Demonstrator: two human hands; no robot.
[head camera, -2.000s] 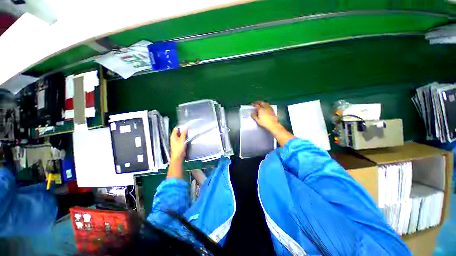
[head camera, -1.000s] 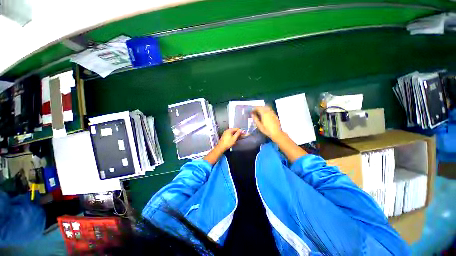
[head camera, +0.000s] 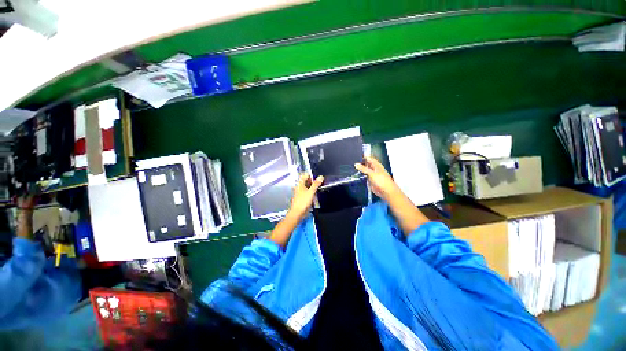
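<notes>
A dark grey panel (head camera: 334, 157) with a white sheet edge behind it is held up between my two hands, a little tilted. My left hand (head camera: 305, 195) grips its lower left corner. My right hand (head camera: 375, 175) grips its lower right side. A stack of panels (head camera: 270, 179) with pale glare streaks lies to the left of my left hand. A white separator sheet (head camera: 414, 168) lies to the right of my right hand. What lies under the held panel is mostly hidden.
A leaning panel bundle (head camera: 167, 202) stands on a white board (head camera: 112, 221) at left. A beige fixture (head camera: 508, 177) and an open carton (head camera: 480, 241) are at right. A blue bin (head camera: 209, 74) sits on the back ledge. Another person's arm (head camera: 25, 230) shows at far left.
My hands have lifted the panel off the bench and spread to its two lower sides. Earlier my left hand lay on the left stack. Another person's hand has appeared at far left.
</notes>
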